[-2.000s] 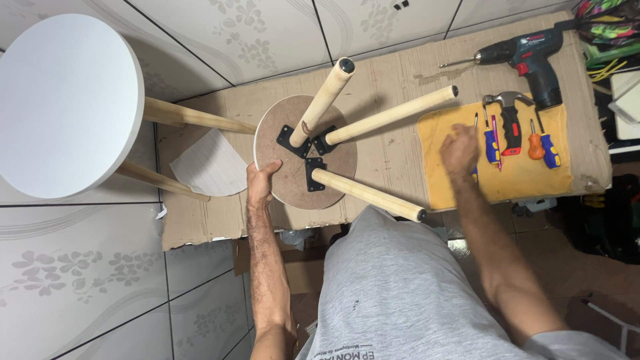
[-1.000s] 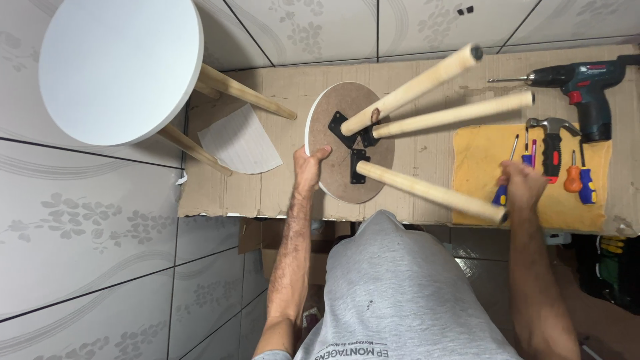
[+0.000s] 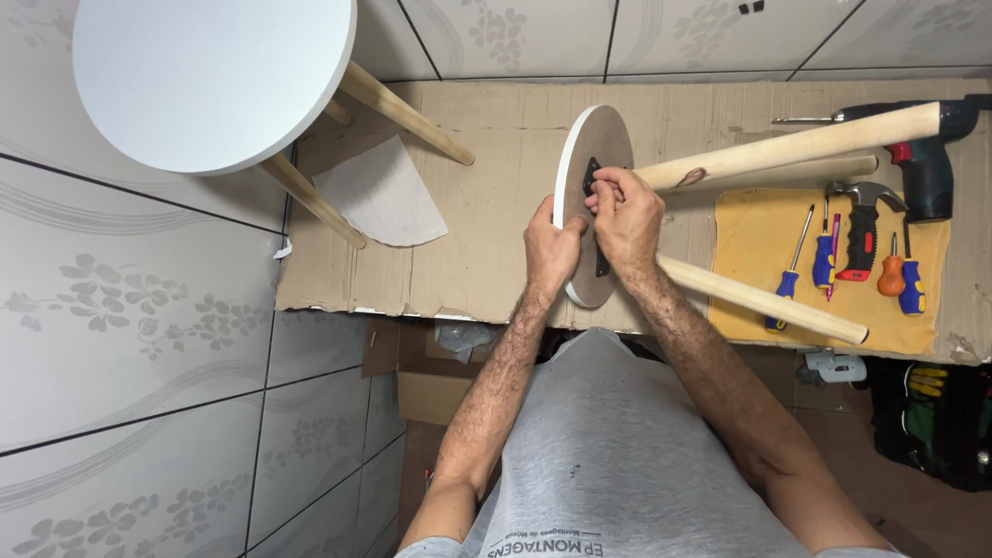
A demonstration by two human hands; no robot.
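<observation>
A small round stool seat (image 3: 580, 155) stands tilted on its edge, its white rim to the left and its brown underside to the right. Three light wooden legs (image 3: 798, 147) stick out rightward from it. My left hand (image 3: 552, 246) grips the seat's rim near its lower part, thumb on the underside. The fingertips of my right hand (image 3: 626, 211) are pinched together at a black metal mounting plate (image 3: 591, 175) by the base of a leg; whether they hold something small cannot be seen. Another black plate (image 3: 601, 262) shows below, partly behind my right wrist.
A white-topped round stool (image 3: 217, 77) stands at the left beside a white paper piece (image 3: 384, 194). On the cardboard-covered bench (image 3: 480, 163), a yellow cloth (image 3: 744, 225) bears screwdrivers (image 3: 789, 283), a claw hammer (image 3: 862, 232) and a pen (image 3: 834, 248). A cordless drill (image 3: 930, 170) lies behind.
My right hand has moved left from the tools to the plate on the seat's underside. The seat has turned more onto its edge, still in my left hand.
</observation>
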